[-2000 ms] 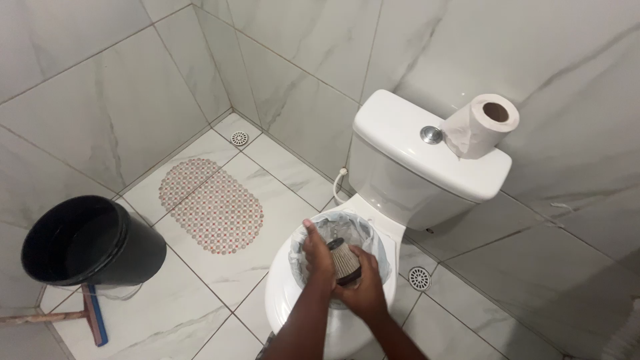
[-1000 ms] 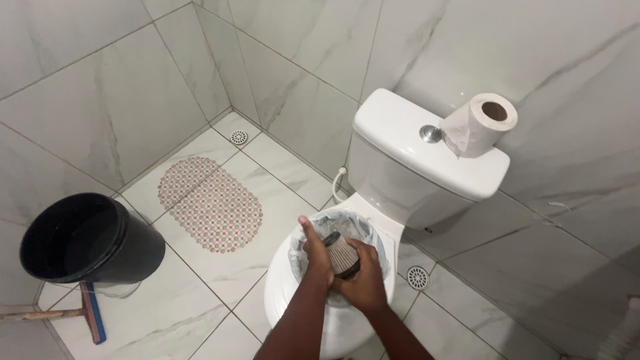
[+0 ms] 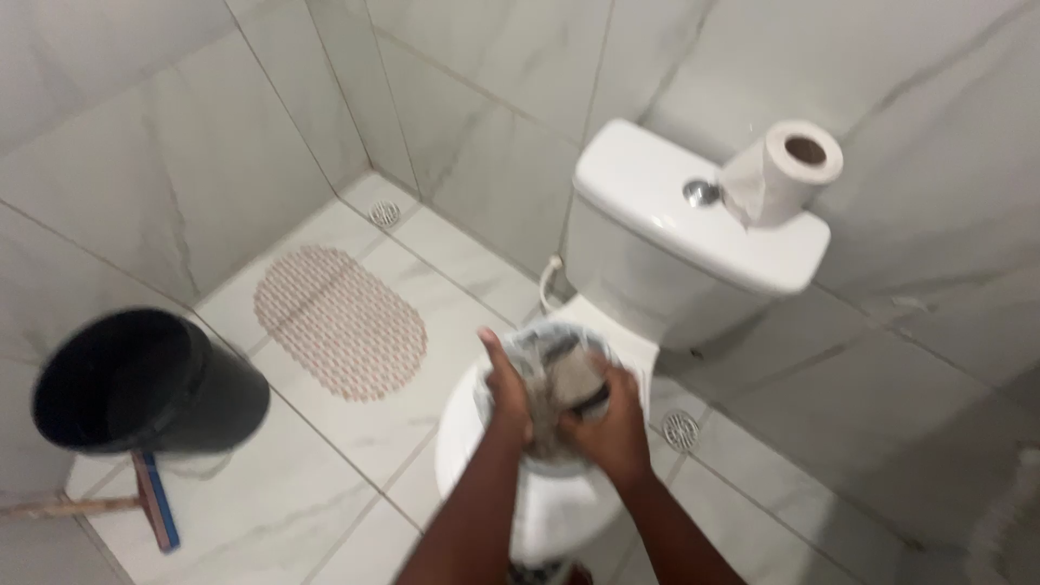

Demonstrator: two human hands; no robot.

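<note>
A short, round pleated filter (image 3: 577,378) with a dark rim, blurred, is in my right hand (image 3: 619,418), whose fingers and thumb grip its right side. To its left, my left hand (image 3: 509,390) stands apart from it with the thumb raised and nothing visible in it; its other fingers are partly hidden. Both hands are over the mouth of a container lined with a thin plastic bag (image 3: 561,329). That container rests on the white toilet lid (image 3: 552,520). Greyish matter, too blurred to name, shows inside the bag.
A toilet paper roll (image 3: 784,175) stands on the cistern (image 3: 634,187) beside the flush button. An oval mat (image 3: 341,325), a black bucket (image 3: 154,390) and a squeegee (image 3: 156,504) are on the tiled floor at left. Floor drains (image 3: 680,431) lie beside the toilet and in the corner.
My left hand has come away from the filter, which both hands held before. The filter has turned in my right hand, and its pleated side is no longer clearly seen.
</note>
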